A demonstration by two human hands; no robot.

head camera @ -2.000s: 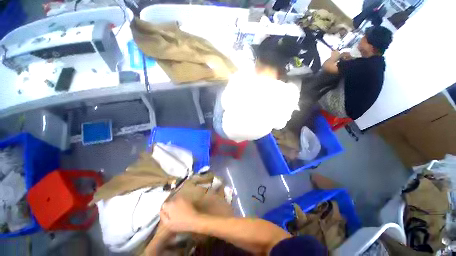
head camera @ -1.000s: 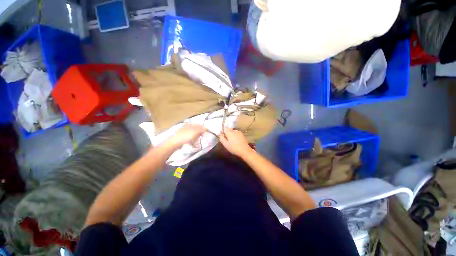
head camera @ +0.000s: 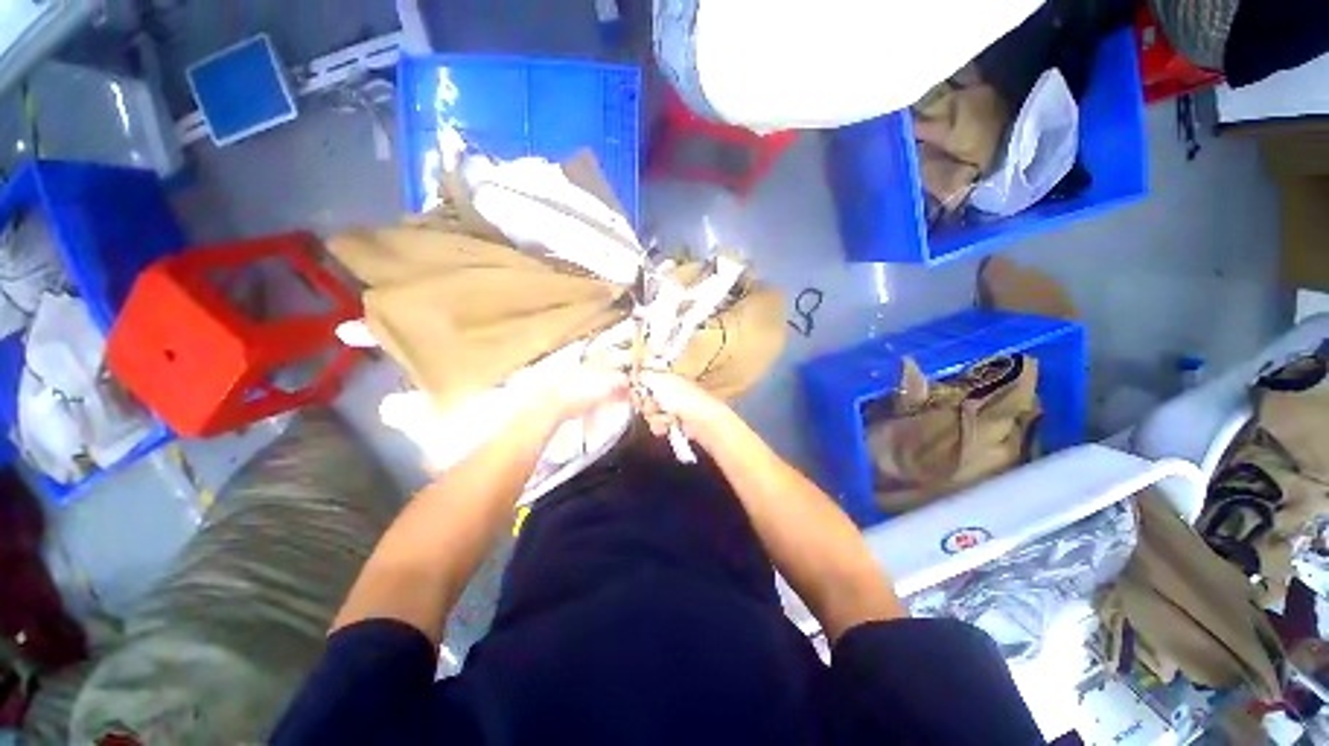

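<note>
A bundle of tan garment pieces with white parts lies in front of my body, gathered at its middle, partly over an upside-down blue tote. A narrow white tie strip sits at the gathered point. My left hand and my right hand are close together at the knot, on the near side of the bundle. Both hands grip the tie strip; a short end hangs below my right hand. The fingers are small and partly blurred, and the far side of the knot is hidden.
The blue tote stands beyond the bundle. A red stool and an olive sack are on the left. Blue totes with tan pieces stand right and upper right. A person in white is ahead. A dark looped object lies on the floor.
The view has tilted down from the tables to the floor, then shifted slightly. My hands have come together at the knot from slightly apart, and the white strip shows more clearly there.
</note>
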